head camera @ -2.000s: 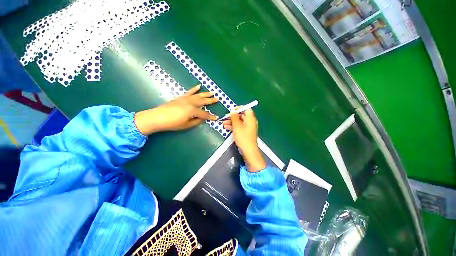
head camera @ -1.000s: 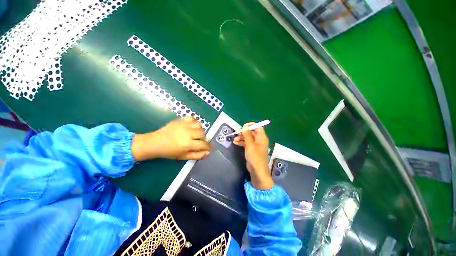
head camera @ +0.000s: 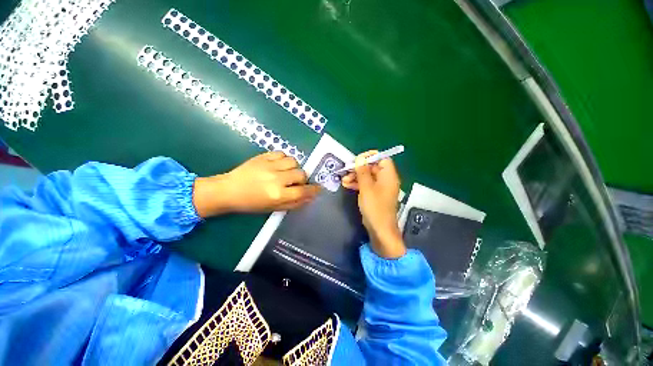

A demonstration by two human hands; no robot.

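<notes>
A dark phone back film sheet point(head camera: 322, 229) lies on a white backing sheet point(head camera: 259, 241) in front of me, its camera area point(head camera: 329, 171) at the upper corner. My right hand point(head camera: 376, 189) holds a slim white pen-like tool point(head camera: 383, 154) with its tip at the camera area. My left hand point(head camera: 268, 186) rests on the sheet's left edge, fingers bent beside the camera area; whether it pinches anything is hidden. Two ring sticker strips, an upper one point(head camera: 243, 68) and a lower one point(head camera: 215, 104), lie beyond the sheet. Any sticker at the tip is too small to tell.
A pile of sticker strips point(head camera: 36, 53) lies at the far left. A second film sheet point(head camera: 447, 243) lies right of my right forearm, beside a crinkled clear plastic bag point(head camera: 501, 300). Another dark sheet point(head camera: 548, 179) lies near the metal bench edge point(head camera: 573, 136).
My right hand and tool have moved from the strips to the sheet's camera area. My left hand has left the lower strip for the sheet's edge. The view has shifted.
</notes>
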